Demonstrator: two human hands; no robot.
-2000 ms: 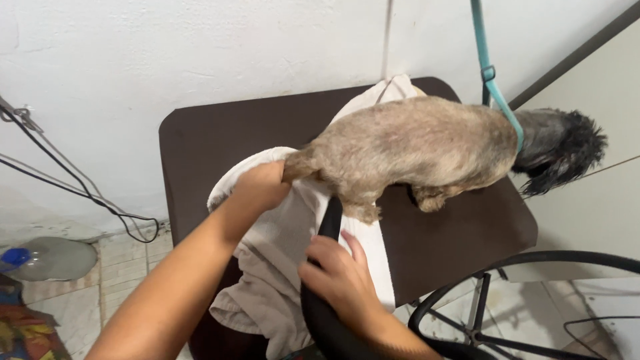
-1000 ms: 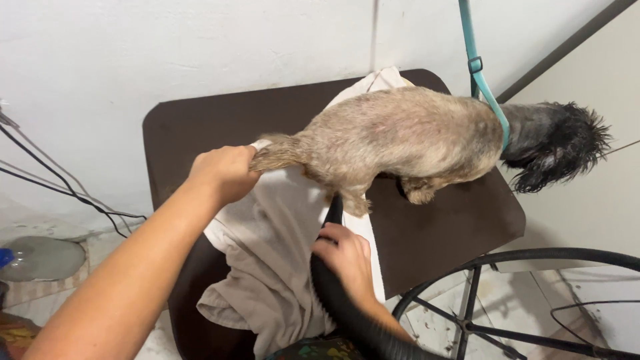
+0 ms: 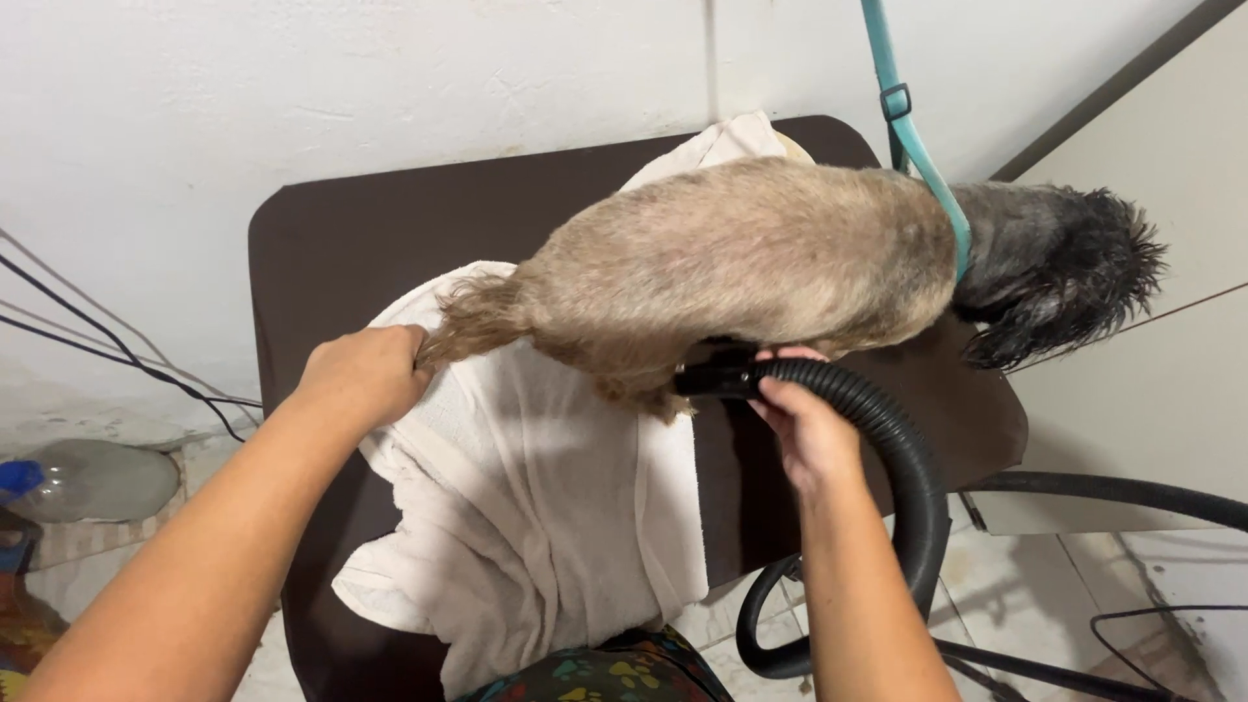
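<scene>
A clipped dog (image 3: 741, 244), tan on the body and black at the head, stands on a brown grooming table (image 3: 380, 219) facing right. A teal restraint strap (image 3: 926, 161) loops round its neck. My left hand (image 3: 370, 375) is closed on the tip of the dog's tail (image 3: 478, 317). In my right hand (image 3: 804, 419) is the black nozzle (image 3: 717, 379) of a ribbed dryer hose (image 3: 892, 429), held beside the dog's hind leg and belly and pointing left. A cream towel (image 3: 546, 487) lies rumpled on the table, partly under the dog.
A white wall (image 3: 439, 78) runs behind the table, with a pale panel (image 3: 1150, 244) at the right. Dark cables (image 3: 127, 356) hang at left above a clear plastic bottle with a blue cap (image 3: 107, 480). Black tubing (image 3: 770, 653) stands at lower right over the tiled floor.
My right hand has moved the nozzle from behind the dog's hind leg, over the towel, rightward to beside its belly, and the nozzle has turned to point left. My left hand stays at the tail.
</scene>
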